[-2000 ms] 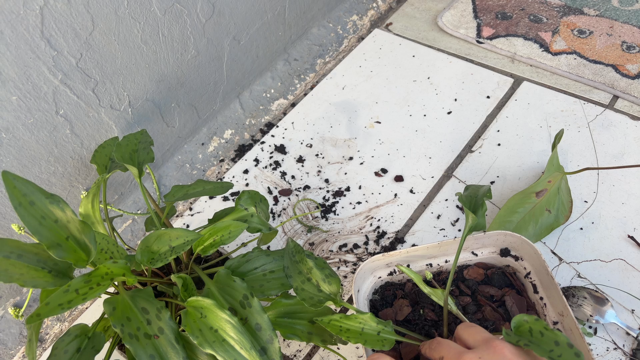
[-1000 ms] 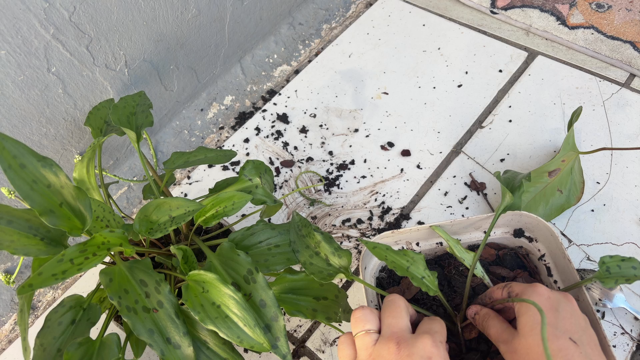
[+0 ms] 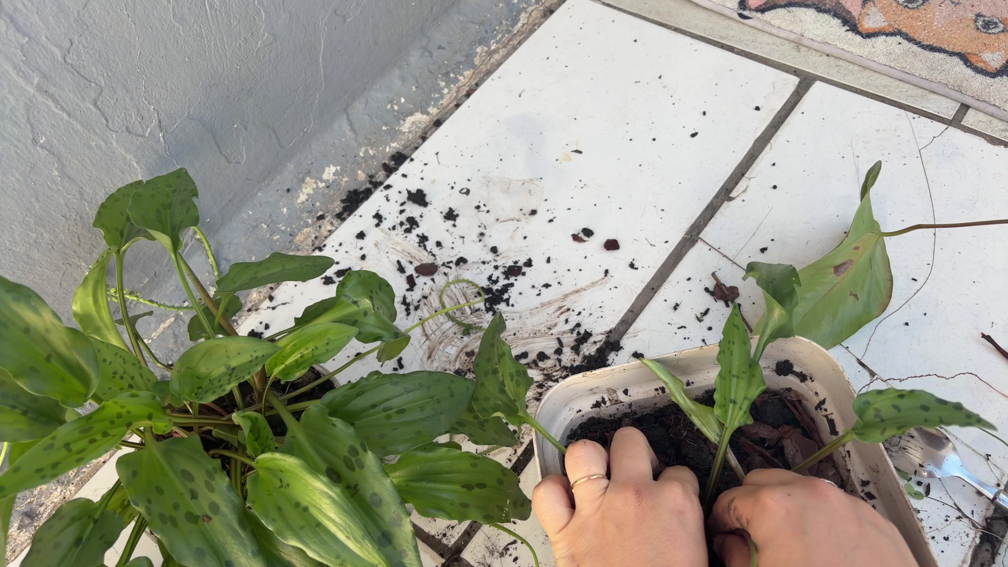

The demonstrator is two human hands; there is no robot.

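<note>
A white rectangular planter [image 3: 587, 398] holds dark soil, reddish bark pieces [image 3: 768, 445] and a small plant with spotted green leaves [image 3: 736, 370]. My left hand [image 3: 630, 504], with a ring on one finger, reaches over the planter's near left side, its fingertips down at the soil. Beside it, my right hand [image 3: 803, 520] is at the base of the stems, fingers bent; its fingertips are mostly hidden, and whether they pinch a stem cannot be told. A larger plant with spotted leaves [image 3: 307, 488] stands to the left, its pot mostly hidden beneath the foliage.
Loose soil [image 3: 496, 295] and bark bits lie scattered over white floor tiles [image 3: 630, 118]. A metal fork [image 3: 945, 461] lies right of the planter. A large detached-looking leaf [image 3: 850, 276] is behind it. A grey wall [image 3: 197, 94] rises at left; a patterned mat [image 3: 906, 31] lies at top right.
Two seconds ago only one hand showed at the planter's near edge; now both are over the soil. The small plant's leaves have shifted and stand closer together than one second ago.
</note>
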